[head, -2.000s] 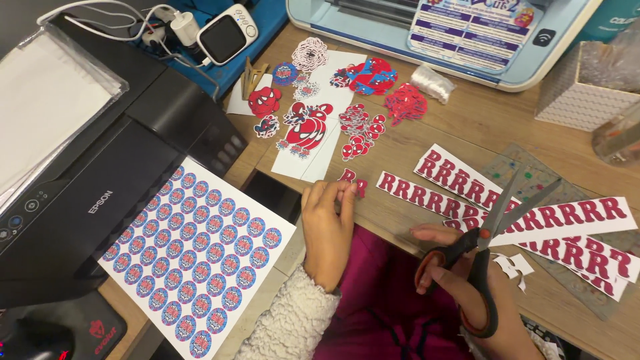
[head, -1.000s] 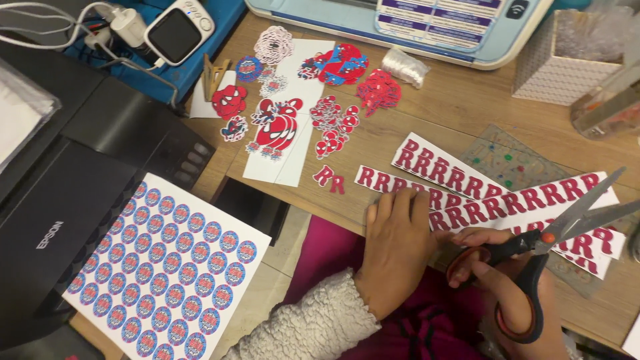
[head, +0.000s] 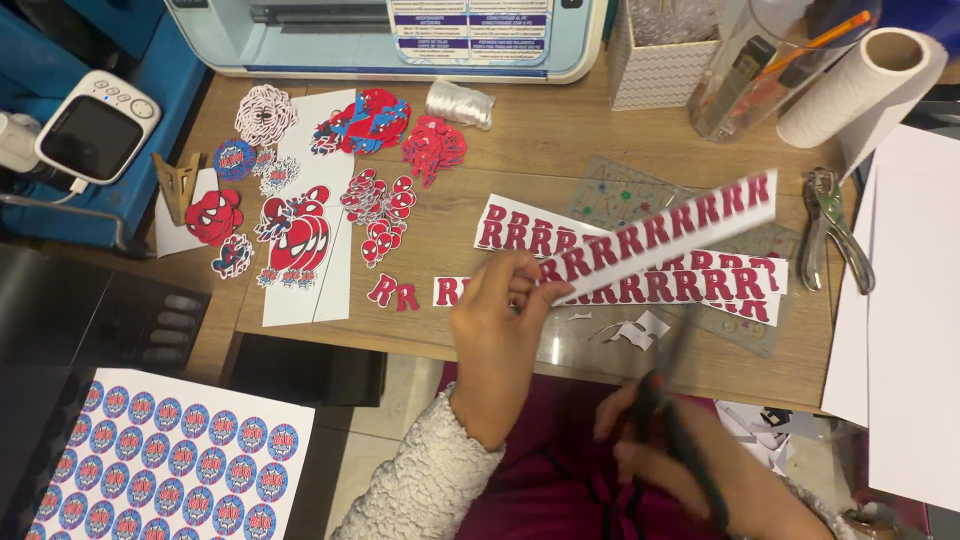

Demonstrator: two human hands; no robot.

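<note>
My left hand (head: 499, 330) pinches the lower left end of a paper strip printed with dark red letters R (head: 660, 225), raised at a slant over the table. More such strips (head: 652, 287) lie beneath it, partly over a patterned translucent sheet (head: 637, 191). My right hand (head: 675, 442), blurred, is around the black handles of a pair of scissors (head: 679, 352); its blades point up and are too blurred to read. White paper scraps (head: 645, 328) lie near the blades. Two cut-out letters R (head: 394, 292) rest left of my left hand, below stacks of red cut-outs (head: 377, 202).
A light blue cutting machine (head: 375, 71) stands at the back. On the right are a hole punch (head: 829, 229), a white roll (head: 847, 90), a clear cup (head: 724, 112) and white sheets (head: 911, 337). A printed sticker sheet (head: 292, 450) lies at lower left, beside the black printer (head: 97, 322).
My left hand now holds up a strip of letters; one second ago it rested on the strips. The scissors have turned and their blades now point upward. The view has shifted right.
</note>
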